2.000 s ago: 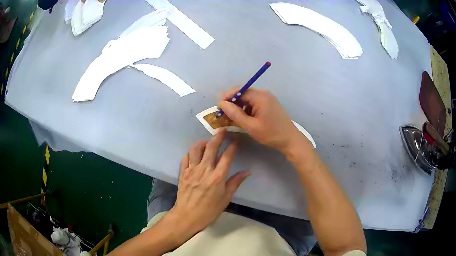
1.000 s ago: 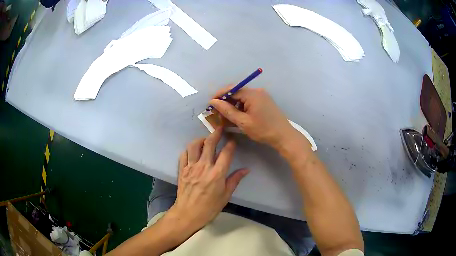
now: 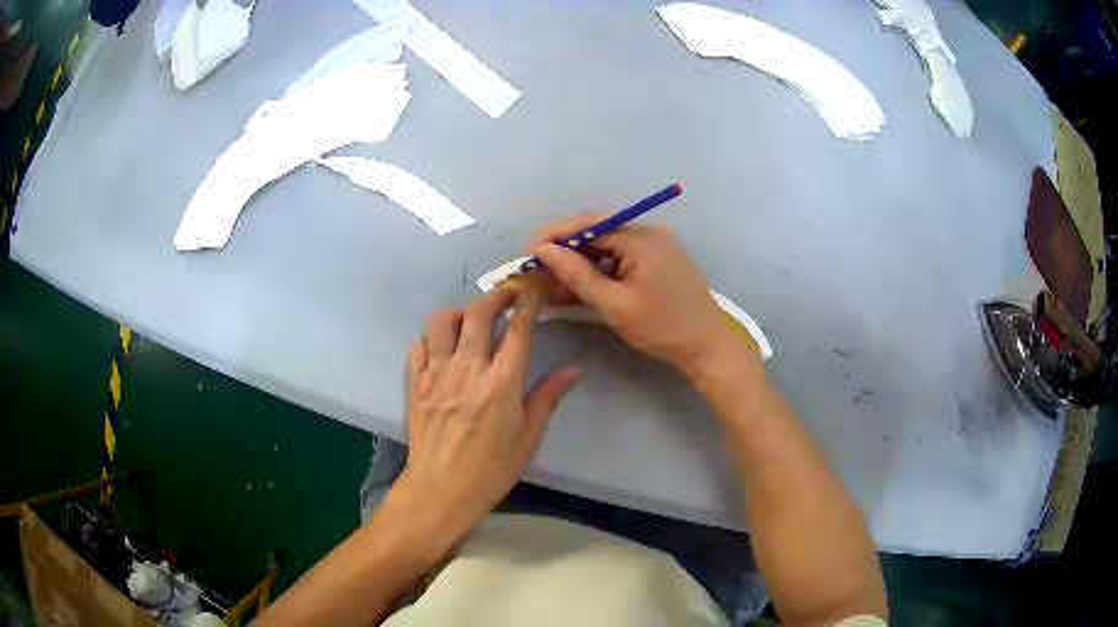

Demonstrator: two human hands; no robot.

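Observation:
A white curved collar piece point(image 3: 743, 321) lies on the table in front of me, its middle hidden under my right hand. The tan-brown marking template point(image 3: 530, 281) shows on it near the left end, mostly covered by my fingers. My right hand point(image 3: 631, 288) holds the blue-purple marking pencil point(image 3: 640, 207), its tip at the upper left edge of the template and its red end pointing up and right. My left hand point(image 3: 472, 380) lies flat with its fingers spread, fingertips pressing on the left end of the template and piece.
A stack of white collar pieces point(image 3: 294, 135) lies at left, with a single curved piece beside it. A straight white strip point(image 3: 472, 67) is behind. Layered white bands point(image 3: 785, 61) and a crumpled white piece point(image 3: 938, 74) lie at far right. An iron point(image 3: 1020, 355) stands at the right edge.
My left hand has moved slightly left and its fingertips now cover the template's left end. The pencil in my right hand is tilted lower, its red end further right.

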